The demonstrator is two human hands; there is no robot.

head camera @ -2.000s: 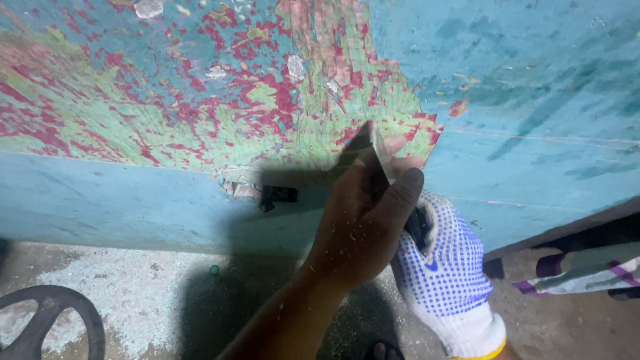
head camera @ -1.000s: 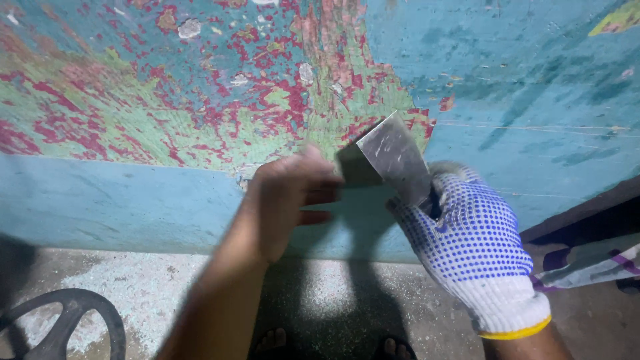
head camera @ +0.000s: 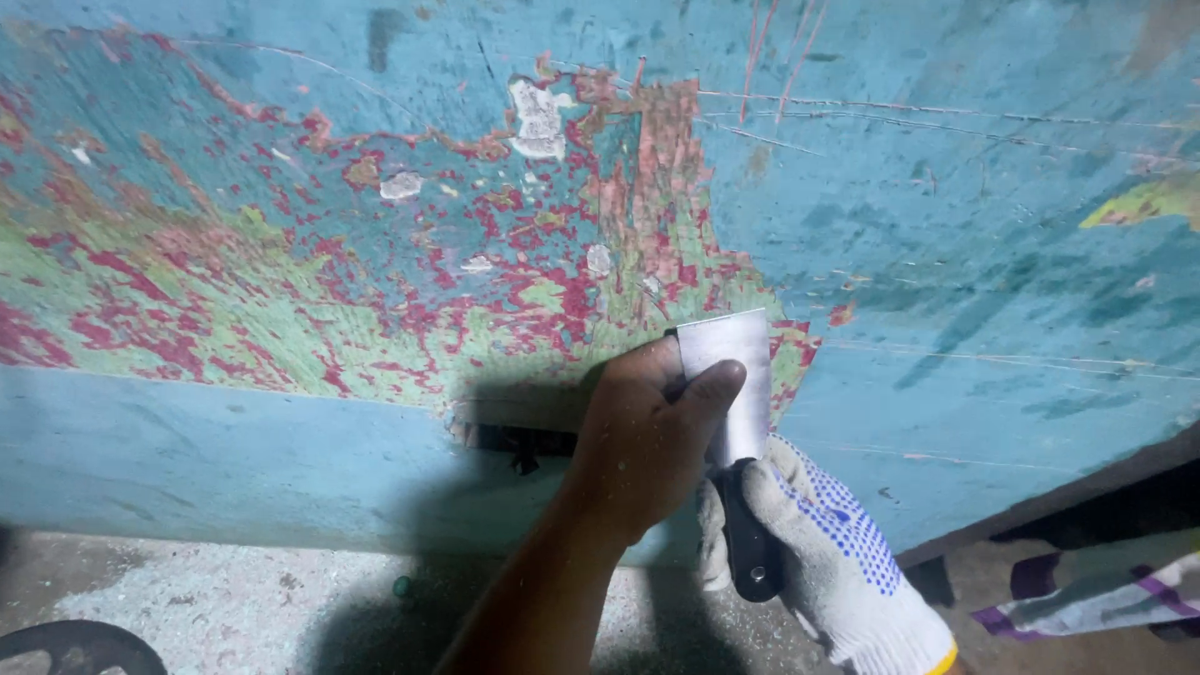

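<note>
A putty knife with a wide metal blade (head camera: 747,408) and a black handle points up at a blue painted wall (head camera: 937,403). My right hand (head camera: 816,534), in a white knit glove with blue dots, holds it by the handle. My bare left hand (head camera: 656,422) pinches the blade, thumb on its front face and fingers behind it. Around and above the blade, a scraped patch (head camera: 525,309) shows green, red and teal paint layers with small whitish spots. Whether the blade touches the wall cannot be told.
Pale paint flakes (head camera: 216,600) lie on the floor along the wall's foot. A dark rounded object (head camera: 80,647) stands at the lower left. A dark recess (head camera: 520,441) sits low in the wall. White and purple cloth (head camera: 1106,591) is at the lower right.
My left hand was off the blade one second ago and is now on it. The putty knife has turned more upright, its handle now in plain sight.
</note>
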